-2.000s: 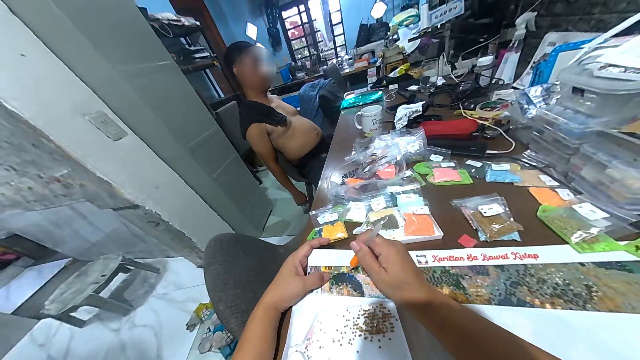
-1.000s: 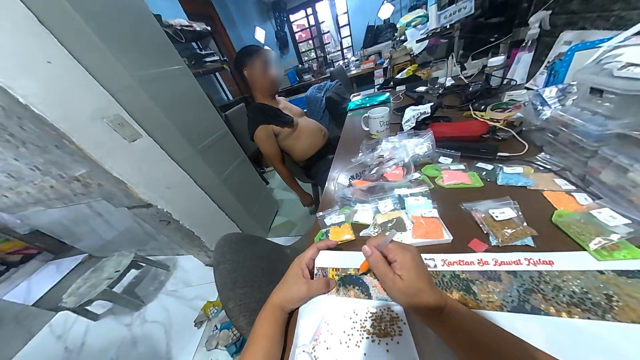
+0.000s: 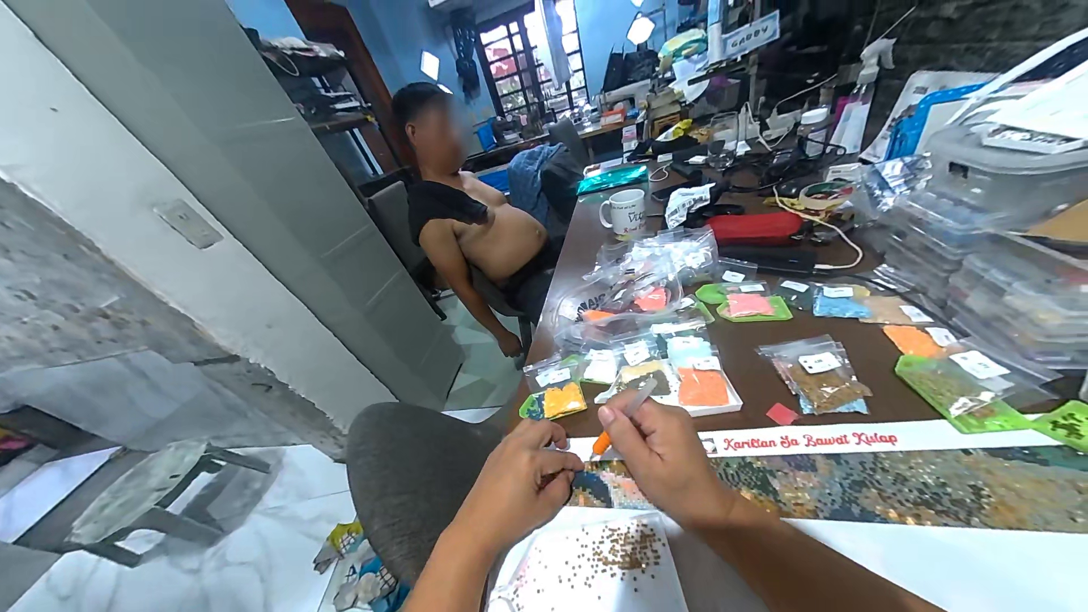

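My right hand (image 3: 667, 455) grips a diamond-painting pen (image 3: 620, 416) with an orange tip, pointed down at the upper left part of a diamond-painting canvas (image 3: 850, 484). My left hand (image 3: 527, 480) rests at the canvas's left end, fingers curled near the pen tip; whether it holds anything cannot be told. Just below both hands lies a white tray (image 3: 544, 586) with loose brown drills (image 3: 625, 548) spread over it. A small red square (image 3: 782, 414) sits above the canvas's printed white border.
Bags of coloured drills (image 3: 701, 387) and a bag of brown drills (image 3: 820, 378) lie beyond the canvas. Farther back are a white mug (image 3: 627, 212) and a red case (image 3: 755, 227). Clear plastic boxes (image 3: 1011, 280) stack at right. A person (image 3: 476, 212) sits beyond the grey chair (image 3: 416, 484).
My right hand has shifted the pen about over the canvas's left part, its tip now close to my left fingers. My left hand stays at the canvas's left end.
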